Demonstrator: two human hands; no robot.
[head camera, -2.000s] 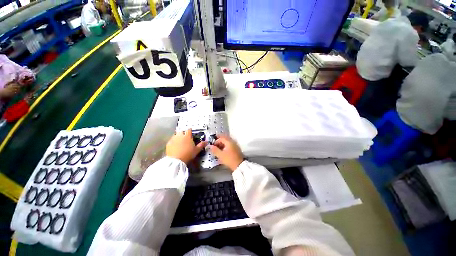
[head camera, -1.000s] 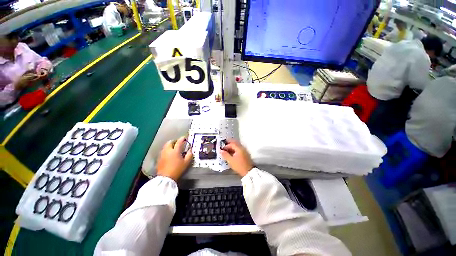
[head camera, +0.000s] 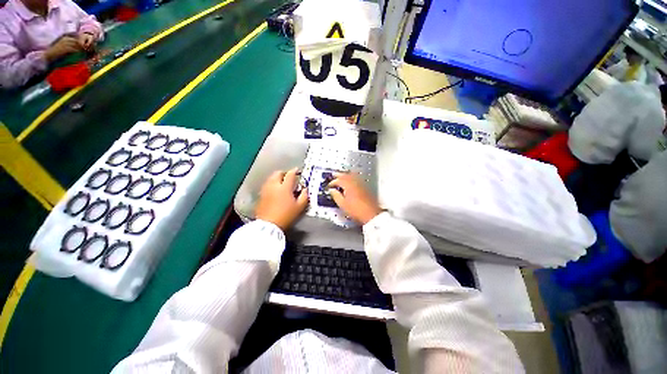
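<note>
The black inspection fixture (head camera: 326, 197) sits on the silver hole-grid plate (head camera: 338, 158). My left hand (head camera: 281, 201) is at the fixture's left side, with a thin dark ring part (head camera: 299, 187) at its fingertips. My right hand (head camera: 355, 197) reaches in from the right, its fingertips over the fixture's upper part; whether they grip a ring there is too small to tell. The left-hand tray (head camera: 175, 213) holds rows of black rings on the green belt.
A thick white tray stack (head camera: 483, 197) stands right of the plate. The box marked 05 (head camera: 336, 67) hangs behind it, beside the monitor (head camera: 512, 44). The keyboard (head camera: 329, 274) lies below my hands. A spare block (head camera: 313, 128) lies behind the plate. A person in pink sits across the belt.
My right hand has moved from the fixture's right edge onto it. My left hand stays at the left side with the ring. The view has turned, shifting the scene rightward.
</note>
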